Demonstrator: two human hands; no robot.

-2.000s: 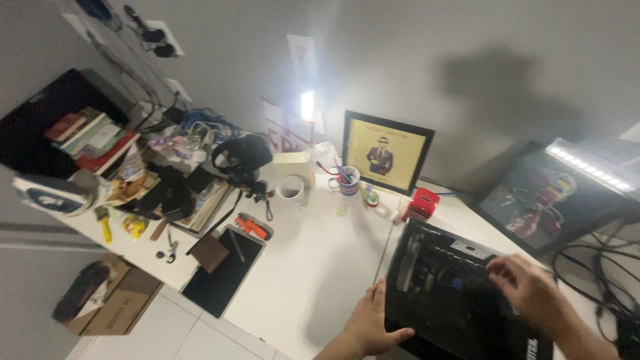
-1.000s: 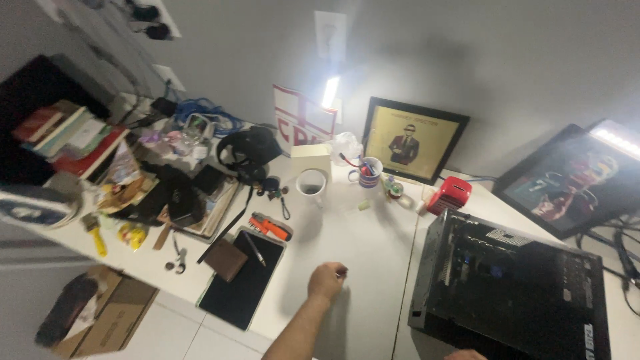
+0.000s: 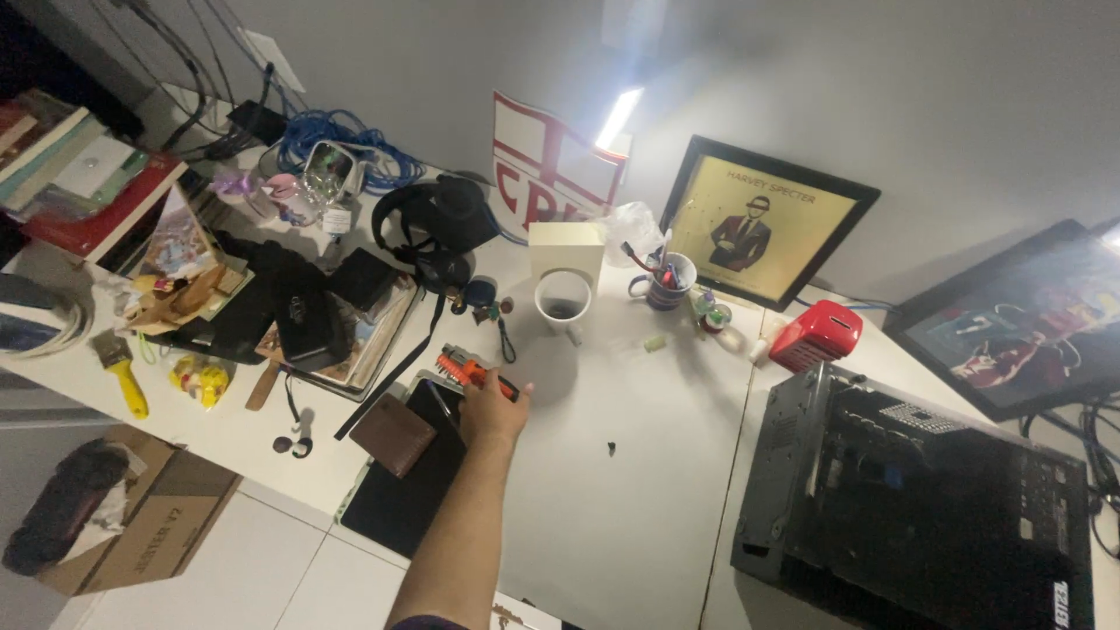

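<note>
My left hand [image 3: 492, 411] is at an orange-and-black hand tool [image 3: 477, 374], perhaps a screwdriver, with its fingertips over the handle; whether they are closed on it is unclear. The tool lies by a grey-and-orange bit holder [image 3: 455, 363]. Below the hand are a black tablet-like panel [image 3: 398, 503], a pen [image 3: 443, 404] and a brown leather wallet [image 3: 394, 434]. A small dark piece, perhaps a screw [image 3: 612, 448], rests on the white tabletop [image 3: 630, 534]. At the right lies a black computer case [image 3: 927, 499] on its side. My right hand is out of view.
A white mug [image 3: 563, 302], a mug of pens [image 3: 667, 284], a red toaster-shaped box [image 3: 815, 335] and a framed picture [image 3: 770, 223] stand toward the wall. Headphones [image 3: 420, 227], books, a paintbrush [image 3: 122, 372] and blue cable [image 3: 341, 144] crowd the left.
My left hand has gone from the computer case, over the middle of the table, to the orange tool. My right hand has left the view. The small dark piece now shows on the tabletop.
</note>
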